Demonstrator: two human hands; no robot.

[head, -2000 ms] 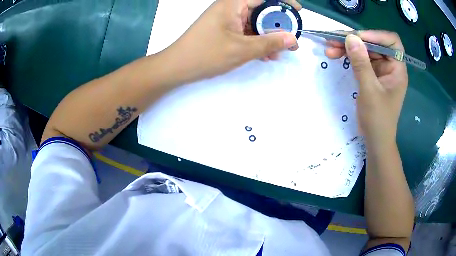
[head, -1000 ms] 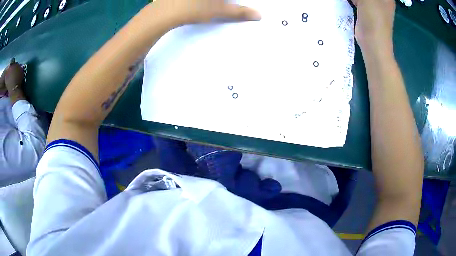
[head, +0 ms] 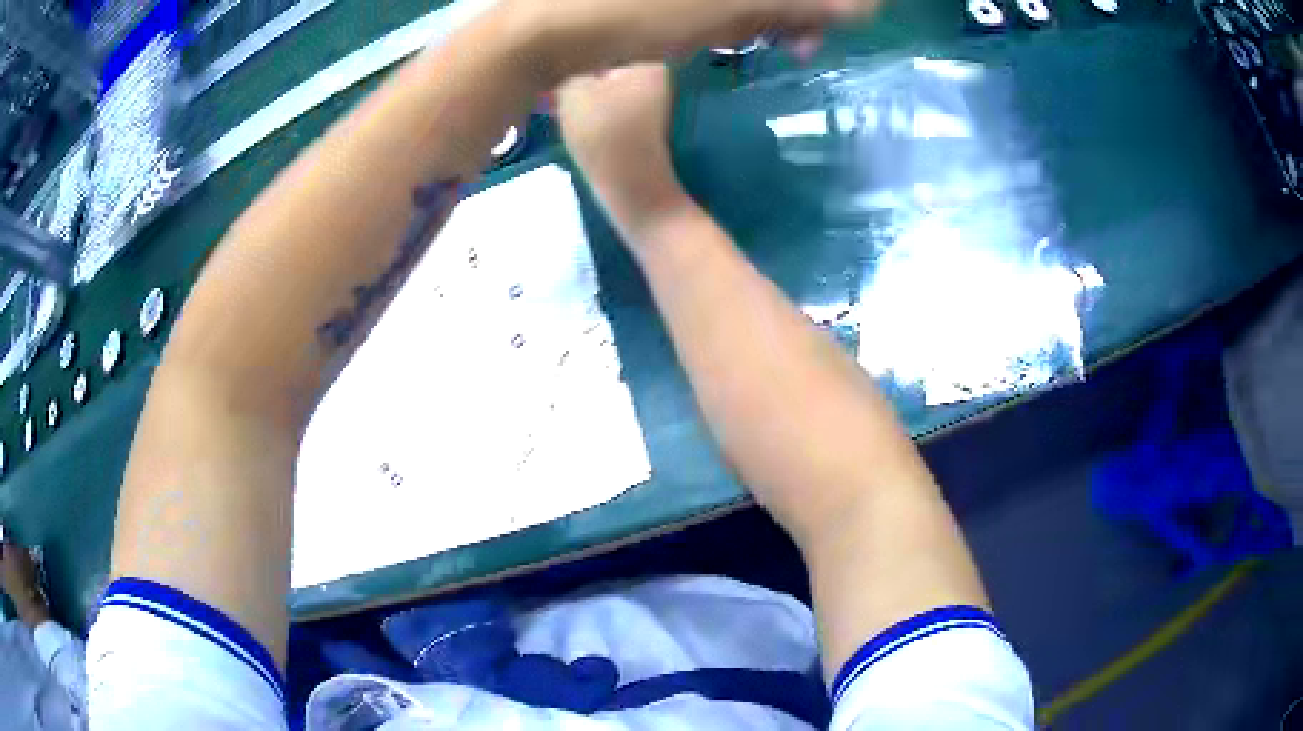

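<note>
My left hand (head: pixel 807 20) is at the top edge, blurred and partly cut off. Its forearm reaches across the upper left. My right hand (head: pixel 615 117) is just below that forearm, fingers turned away and partly hidden. I cannot tell what either hand holds; no tweezers show. The white paper sheet (head: pixel 429 486) lies on the green table (head: pixel 715 129) between my arms. Small dark rings (head: pixel 517 291) and smudges show on it. A disc (head: pixel 505 142) lies by the paper's upper edge, partly behind my left forearm. Another disc (head: pixel 737 49) shows below my left hand.
More discs (head: pixel 986 13) stand at the top right, and a row of discs (head: pixel 112 351) is at the left. A shiny clear plastic sheet (head: pixel 986 329) lies near the table's right front edge. Another person's hand (head: pixel 19 574) is at the far left edge.
The view has turned right, so the paper sits further left. My left arm now reaches over towards the right, above my right hand. The disc and tweezers seen two seconds ago no longer show.
</note>
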